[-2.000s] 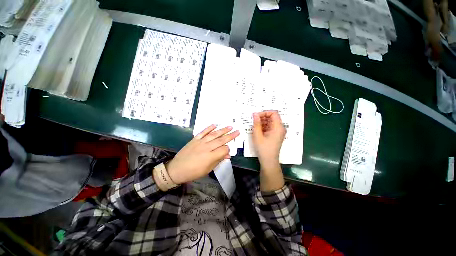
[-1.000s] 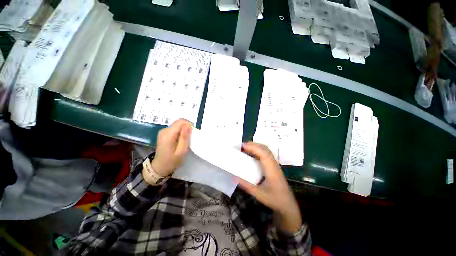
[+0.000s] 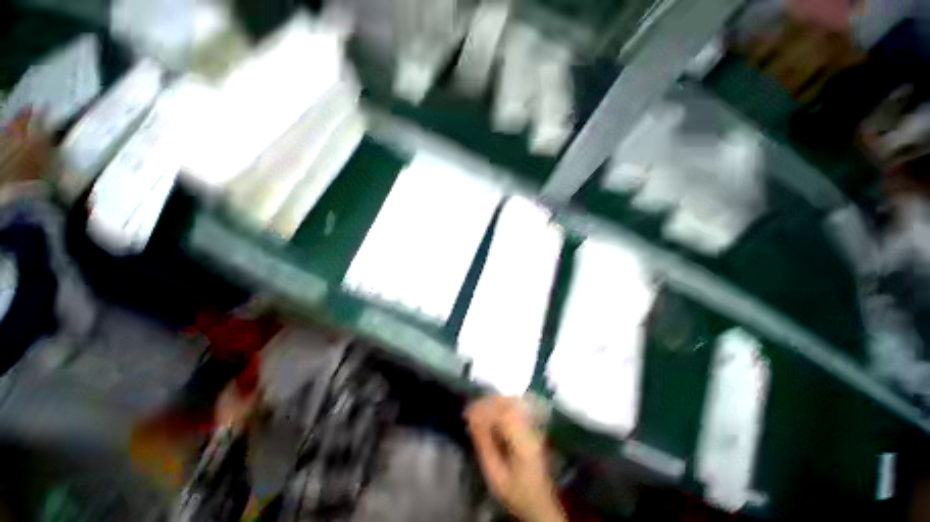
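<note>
The whole view is badly blurred. My right hand (image 3: 510, 449) is at the table's front edge, at the near end of the middle white carton stack (image 3: 512, 296), fingers curled. Whether it holds anything cannot be told. A small skin-toned patch at the lower left may be my left hand (image 3: 237, 404); its grip cannot be made out. A second white carton stack (image 3: 602, 336) lies right of the middle one. The white label sheet pile (image 3: 426, 237) lies to the left. No sheet shows clearly in a hand.
Thick fanned carton stacks (image 3: 270, 122) stand at far left. A narrow white carton stack (image 3: 734, 418) lies at right. A pale rail (image 3: 750, 306) and slanting post (image 3: 632, 102) cross behind, with white cartons (image 3: 704, 178) beyond. Another person's hand (image 3: 22, 151) shows at the left edge.
The view has tilted and blurred, and the table things sit lower. My hands have parted; the white sheet and carton between them no longer show there. My right hand is lower in the picture.
</note>
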